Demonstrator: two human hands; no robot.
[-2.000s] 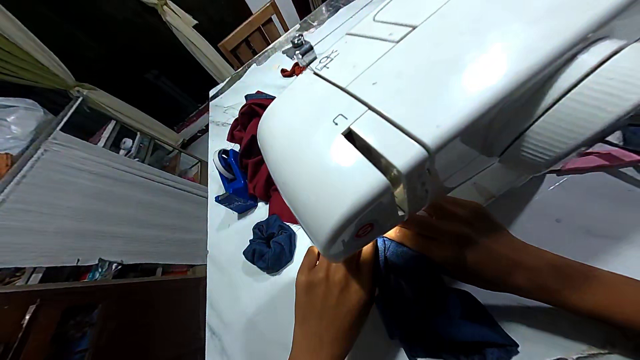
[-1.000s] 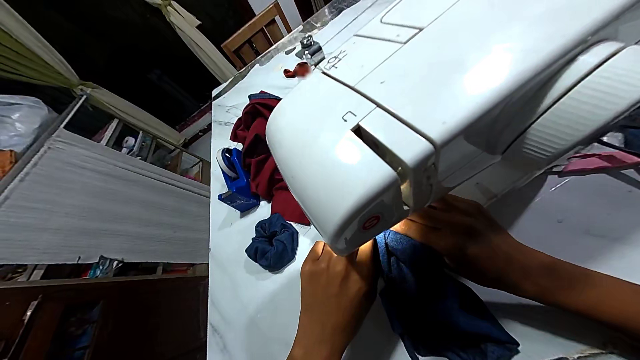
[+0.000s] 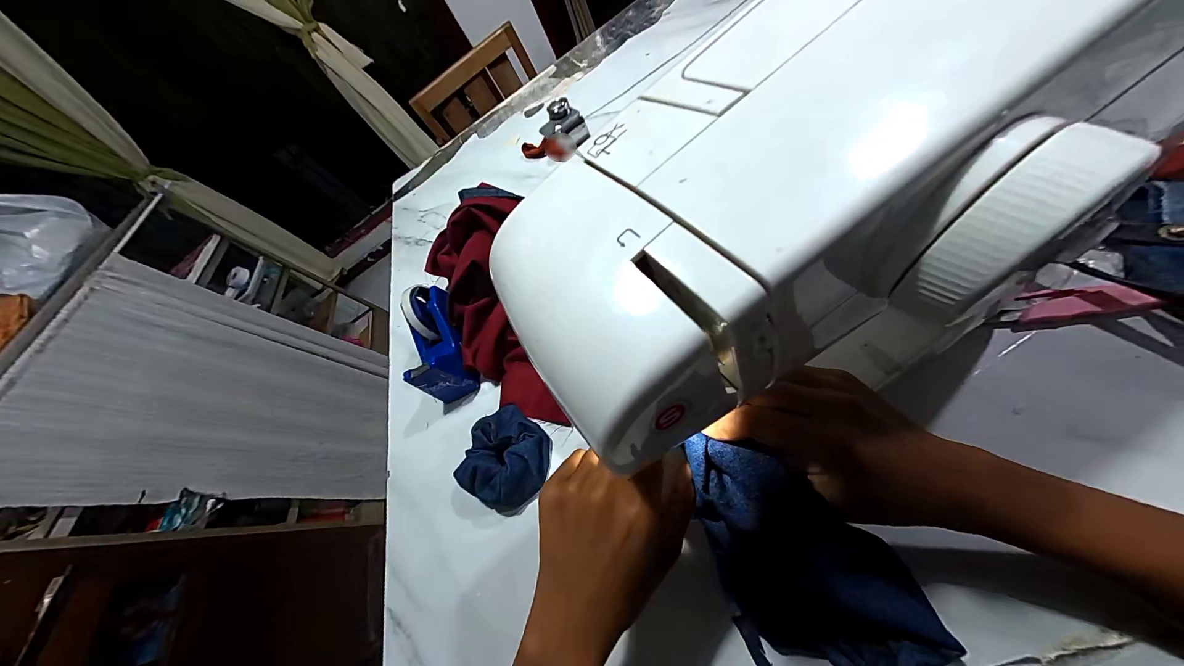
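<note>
A white sewing machine (image 3: 638, 277) reaches over the table from the upper right. Under its head lies a dark blue denim-like cloth (image 3: 786, 555), one end hidden below the machine and the rest trailing toward the bottom edge. My left hand (image 3: 610, 518) is at the cloth's left edge, its fingertips hidden by the machine head. My right hand (image 3: 823, 444) rests on the cloth's right side near the lit needle area, fingers partly covered. The needle and presser foot are out of sight. A dark blue fabric scrunchie (image 3: 504, 458) lies left of my left hand.
Dark red cloth (image 3: 476, 277) lies behind the machine head beside a blue tape dispenser (image 3: 439, 347). A small metal part (image 3: 562, 120) sits farther back on the marble-patterned table (image 3: 416, 573). Pink-handled scissors or a similar tool (image 3: 1082, 305) lies at the right. A wooden chair (image 3: 472, 83) stands beyond.
</note>
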